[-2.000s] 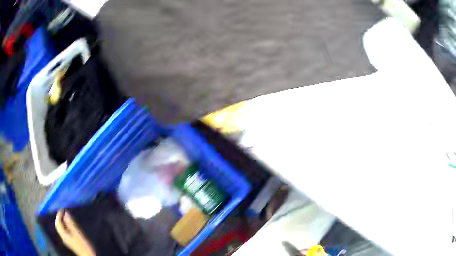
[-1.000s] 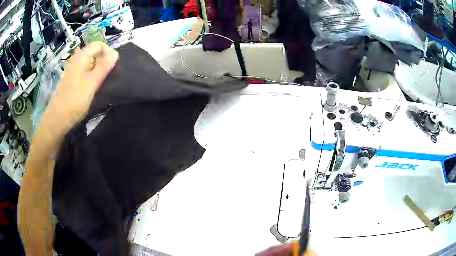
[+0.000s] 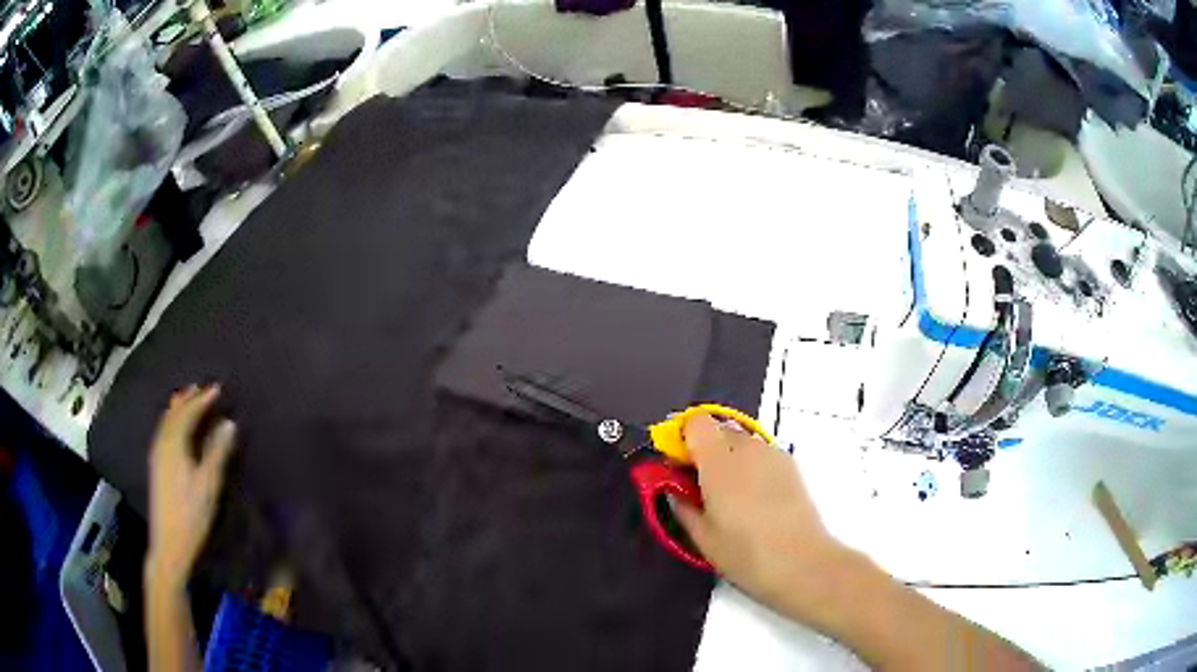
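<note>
A large dark garment panel (image 3: pixel 355 263) lies spread over the left and middle of the white table and hangs over the front edge. A smooth dark grey patch (image 3: pixel 591 335) lies on it near the middle. My right hand (image 3: pixel 761 512) holds fabric scissors (image 3: pixel 610 431) by their yellow and red loops. The slightly parted blades point left over the lower part of the patch; whether they touch the cloth I cannot tell. My left hand (image 3: pixel 188 479) is at the panel's left front edge, fingers bent and apart. Whether it grips the cloth is unclear.
A white sewing machine (image 3: pixel 1116 460) with a blue stripe stands at the right. A narrow tan strip (image 3: pixel 1124 534) lies on its bed. A blue crate (image 3: pixel 263 641) and a white-rimmed basket (image 3: pixel 82 565) are below the front edge. Plastic-wrapped dark cloth lies at the back right.
The panel has come down from my raised left hand and now lies spread out. My left hand has lowered to the front left. The scissors have moved left, over the patch.
</note>
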